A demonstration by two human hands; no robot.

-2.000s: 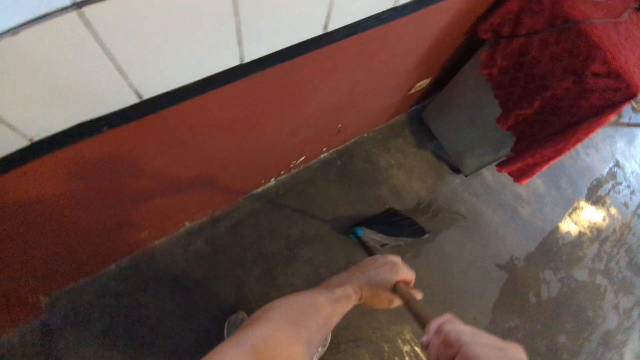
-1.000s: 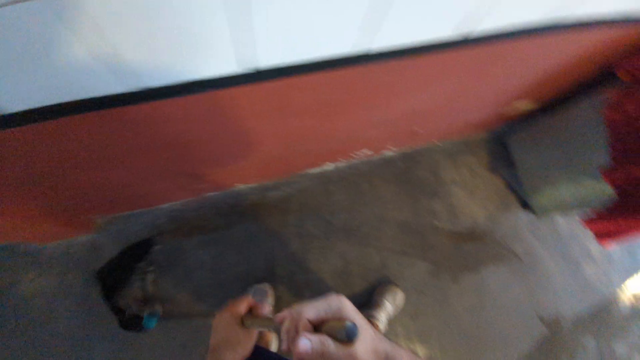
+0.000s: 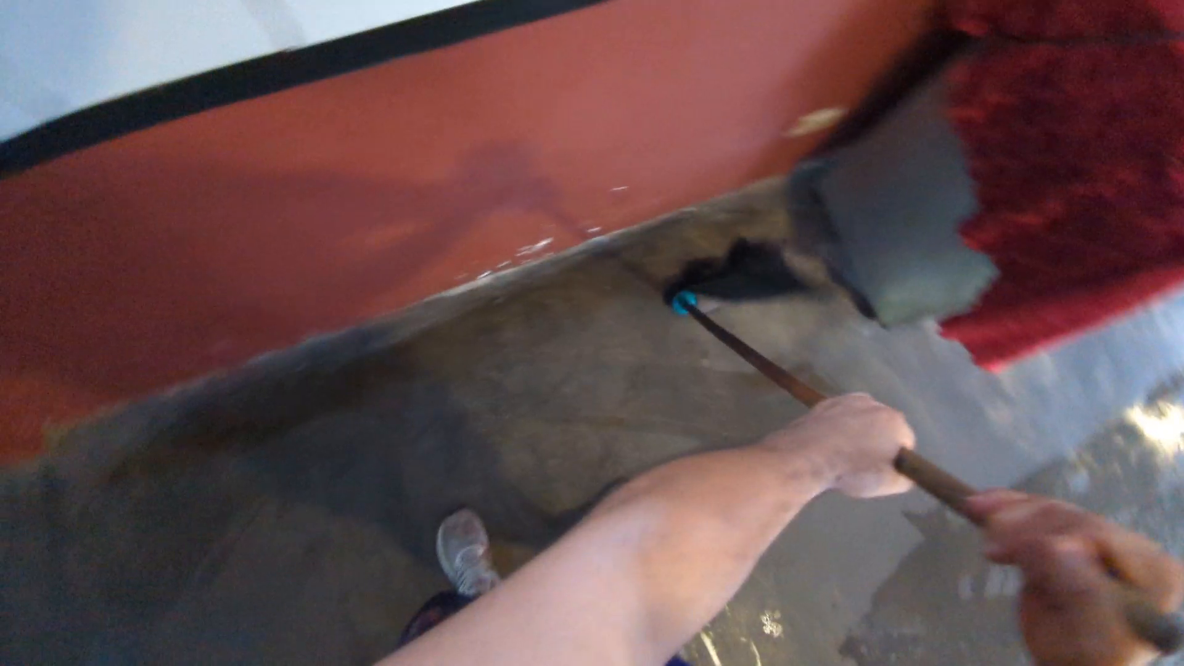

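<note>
My left hand (image 3: 856,444) is closed around the brown wooden handle of a mop (image 3: 754,356), partway along it. Farther up, close to the handle's end at the lower right, my right hand (image 3: 1078,564) grips the same stick. A turquoise collar (image 3: 684,302) joins the handle to the dark mop head (image 3: 745,270), which lies spread on the concrete floor near the foot of the wall. The mop head is blurred, so its strands cannot be made out.
A red-painted wall (image 3: 388,203) with a black stripe and white upper part runs along the far side. At right, a red cloth (image 3: 1082,176) hangs over a grey box-like object (image 3: 902,203). Wet patches shine on the floor (image 3: 573,370). My shoe (image 3: 464,548) is at lower centre.
The mop head was at lower left one second ago; it is now at right of centre, near the grey object. My hands, close together then, are now apart along the handle. The view has shifted.
</note>
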